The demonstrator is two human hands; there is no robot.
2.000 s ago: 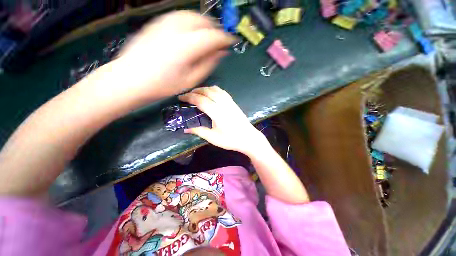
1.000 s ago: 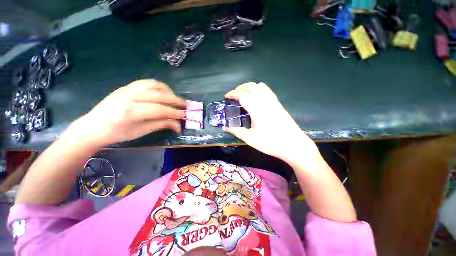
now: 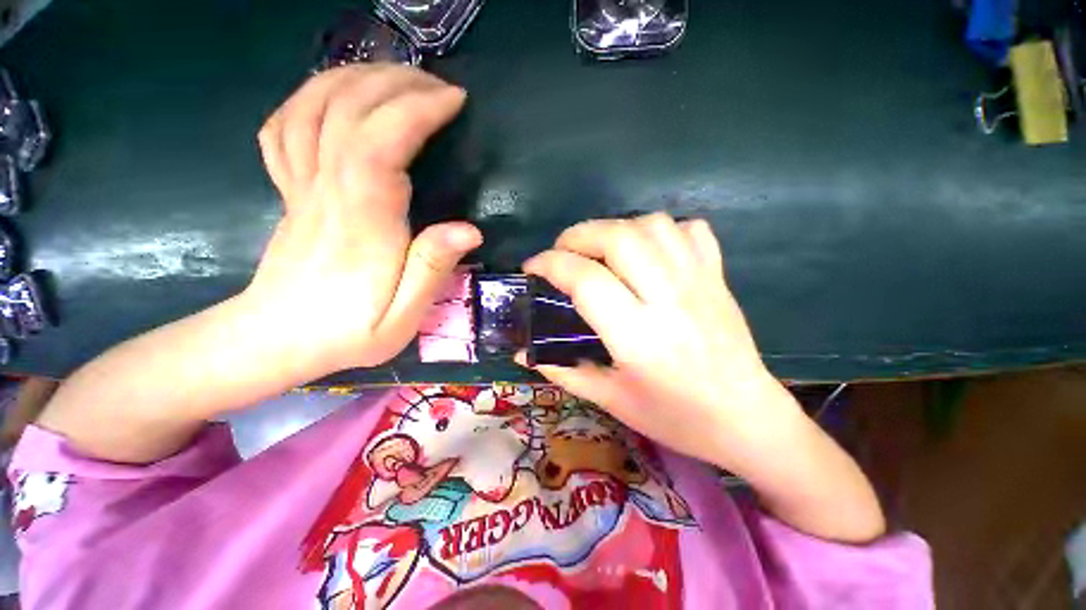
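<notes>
A small dark shiny plastic unit [image 3: 503,312] lies near the front edge of the green bench, between a pink binder clip [image 3: 448,322] on its left and a black binder clip [image 3: 567,324] on its right. My right hand [image 3: 655,312] holds the black clip, fingers over its far side and thumb at the near side. My left hand [image 3: 345,221] is beside the pink clip, thumb and fingers spread apart, the thumb above the clip. The base of my left hand hides the clip's left part, so I cannot tell whether it touches it.
Loose shiny units lie at the far side of the bench [image 3: 629,24] and at the left edge [image 3: 22,304]. A yellow binder clip [image 3: 1041,93] and a blue clip [image 3: 991,26] lie at the far right. The bench's front edge runs just before my body.
The pink clip, held apart from the unit before, now sits against its left side. My left fingers have spread and moved up from it. My right hand stays on the black clip.
</notes>
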